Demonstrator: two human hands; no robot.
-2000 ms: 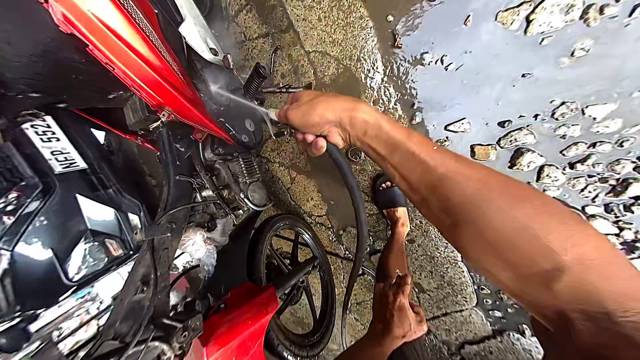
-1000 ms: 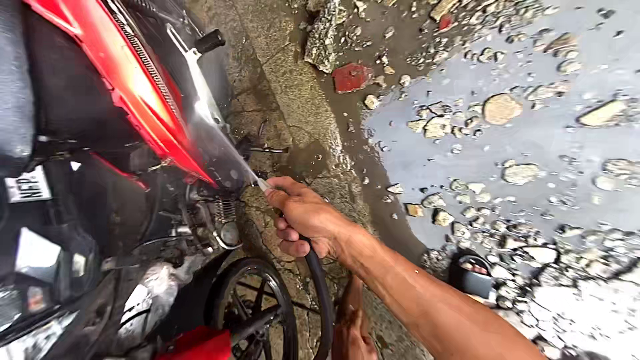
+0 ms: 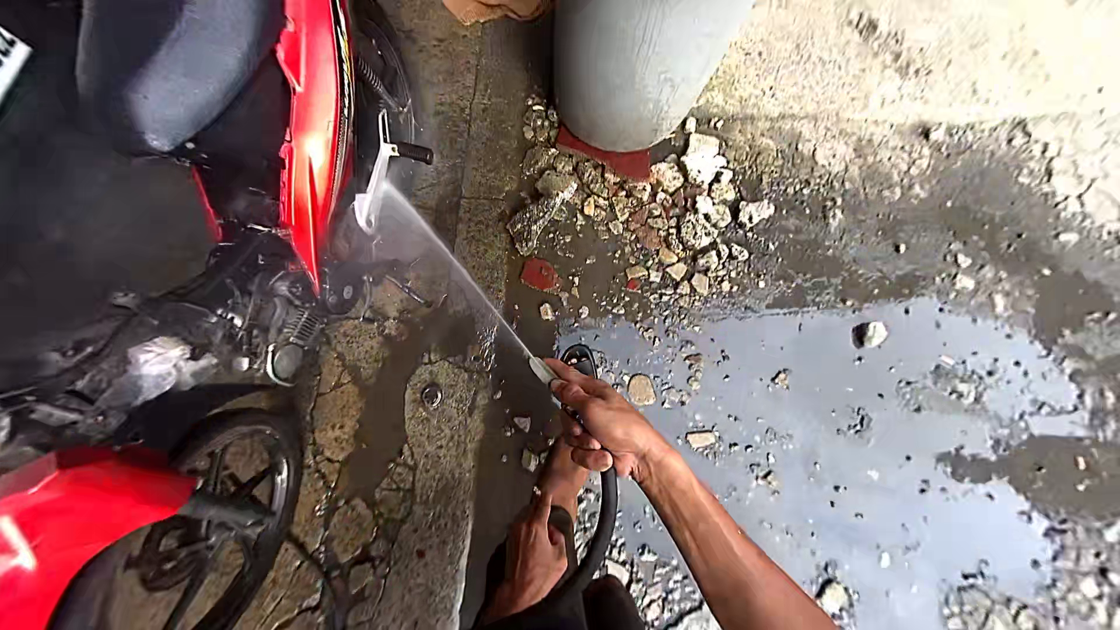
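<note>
My right hand [image 3: 604,420] is closed around a black hose [image 3: 605,507] just behind its pale nozzle [image 3: 541,369]. A narrow water jet [image 3: 464,276] runs up and left to the silver footrest bracket [image 3: 374,188] of a red and black motorcycle [image 3: 311,131], where spray spreads. The hose curves down from my right hand toward my lap. My left hand [image 3: 535,547] is low at my leg, close to the hose; what its fingers hold, if anything, is unclear. The engine [image 3: 293,332] and a spoked wheel [image 3: 241,490] are at the left.
A grey rounded container or pillar [image 3: 634,70] stands at the top, above broken stones [image 3: 691,219] and a red fragment [image 3: 540,274]. A shallow puddle [image 3: 831,411] covers the right side. Cracked wet concrete [image 3: 437,472] runs beside the motorcycle. My sandalled foot [image 3: 580,359] is beyond my right hand.
The jet now meets the footrest bracket; earlier it struck the red side panel's lower area. My foot has moved from its earlier spot. The view has shifted toward the motorcycle's upper part in the picture.
</note>
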